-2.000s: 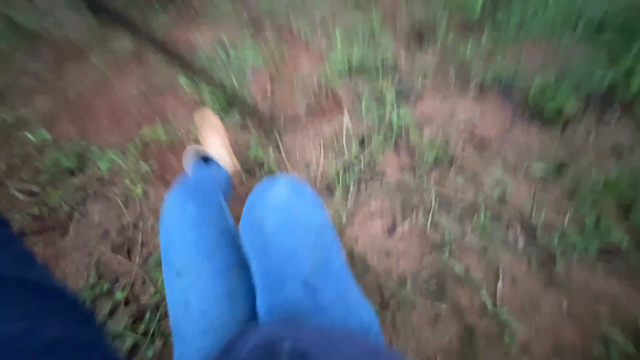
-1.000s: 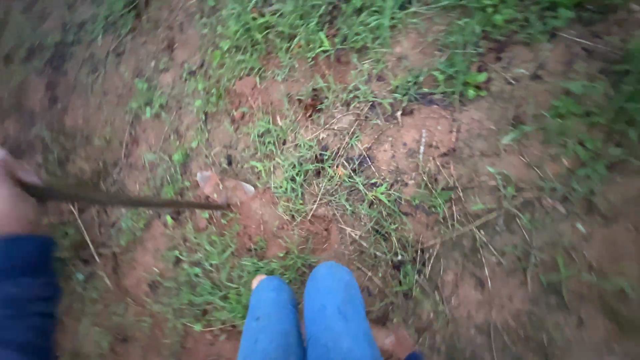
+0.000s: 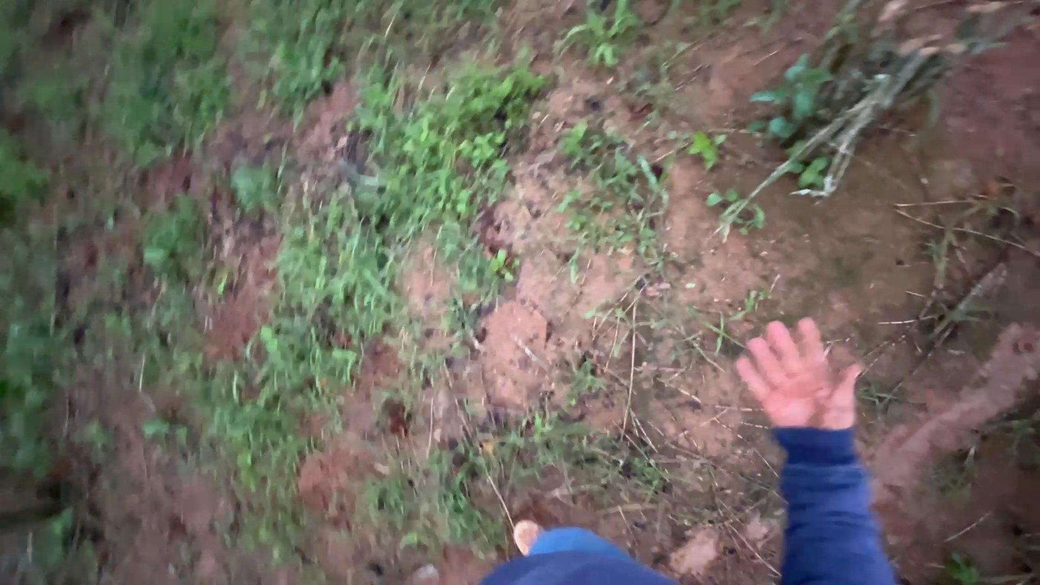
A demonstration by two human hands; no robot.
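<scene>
My right hand [image 3: 800, 378] reaches out over the soil at the lower right, palm up and fingers spread, with nothing in it. Its arm wears a dark blue sleeve. Below it to the left, part of my blue trouser leg [image 3: 581, 539] shows at the bottom edge, with a bit of bare foot [image 3: 526, 535] beside it. My left hand is out of view. Thin dry stems lie on the ground around the right hand.
Reddish soil [image 3: 516, 349] carries low green weeds [image 3: 455, 146] and grass [image 3: 325, 284]. A bundle of cut stalks [image 3: 865, 114] lies at the upper right beside a leafy plant [image 3: 800, 97]. Blur softens the left side.
One second ago a hand at the left edge held a long thin handle; neither shows now. My right hand has come into view, open. The view has shifted strongly.
</scene>
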